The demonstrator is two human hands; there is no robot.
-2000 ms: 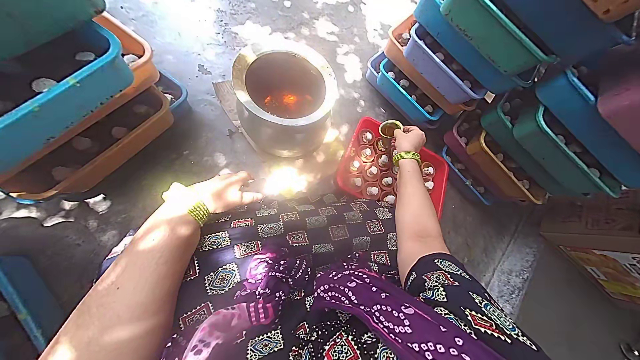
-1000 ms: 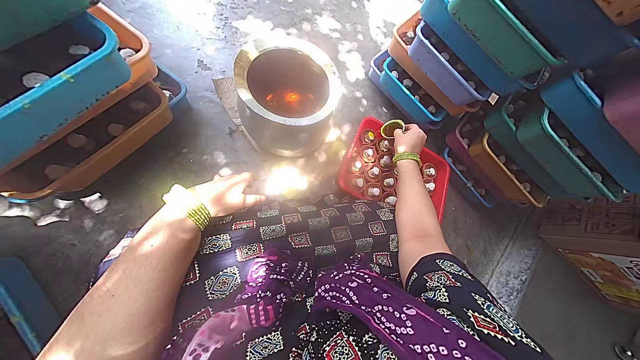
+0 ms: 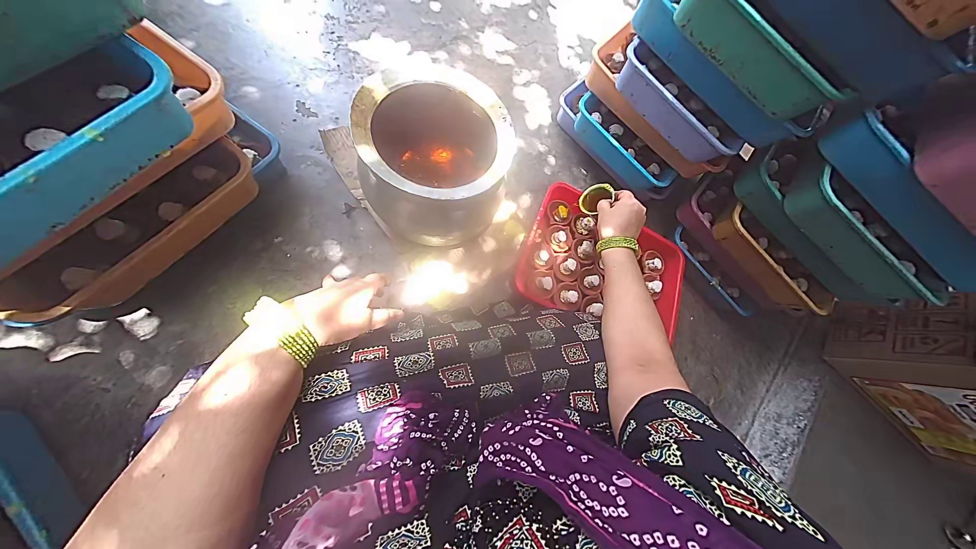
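In my right hand [image 3: 621,216] is a small yellow-green cup [image 3: 596,199] with dark liquid, held over the far edge of a red plastic tray [image 3: 673,263]. Small brown cups [image 3: 567,266] with white tufts stand in rows in that tray; one near the far left corner shows yellow [image 3: 560,212]. My left hand [image 3: 341,309] rests palm down near my patterned lap, its fingers apart and nothing in them. Beyond my hands, between them, a wide-rimmed metal pot [image 3: 434,206] holds reddish-brown liquid with a bright orange reflection.
Stacked blue and orange plastic trays [image 3: 164,133] with similar white-topped contents stand at the left. More stacked trays [image 3: 663,114] in several colours rise at the right. A cardboard box [image 3: 900,335] lies at the lower right. A flat piece [image 3: 341,156] lies under the pot.
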